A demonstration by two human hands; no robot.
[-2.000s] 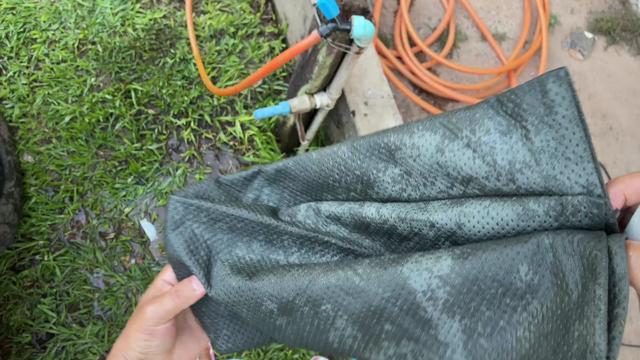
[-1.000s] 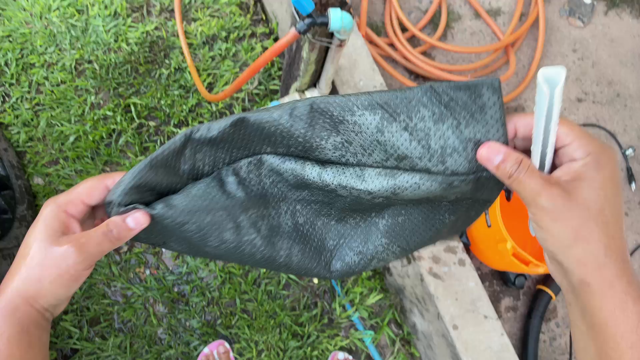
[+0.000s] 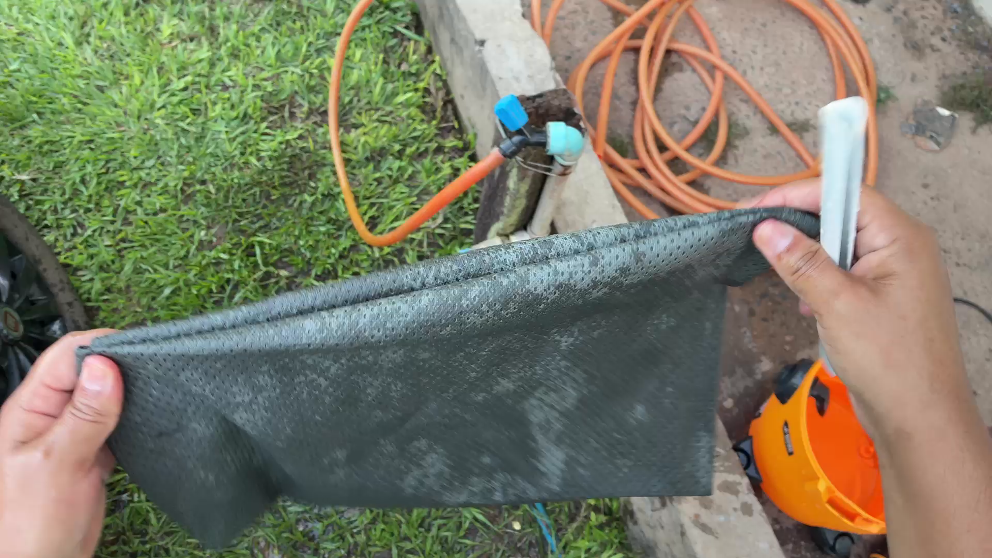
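A dark grey-green, perforated, wet-looking cloth (image 3: 434,387) is stretched between my two hands, folded along its upper edge and hanging down below. My left hand (image 3: 66,434) pinches its left corner between thumb and fingers. At the upper right corner, my right hand (image 3: 868,287) grips the cloth, thumb in front. A pale, narrow, flat-sided object (image 3: 841,178) stands upright between the fingers of that same hand; its lower part is hidden by the hand.
An orange hose (image 3: 457,186) joins a tap fitting (image 3: 564,142) on a post beside a concrete curb (image 3: 508,58). More hose (image 3: 717,58) lies coiled on paving. An orange wheeled tub (image 3: 787,457) sits lower right, a vehicle wheel (image 3: 39,271) at left, over grass (image 3: 194,139).
The cloth, bunched between both hands a second ago, now hangs down in a broad sheet from a folded upper edge. Two seconds ago my right hand was mostly out of view.
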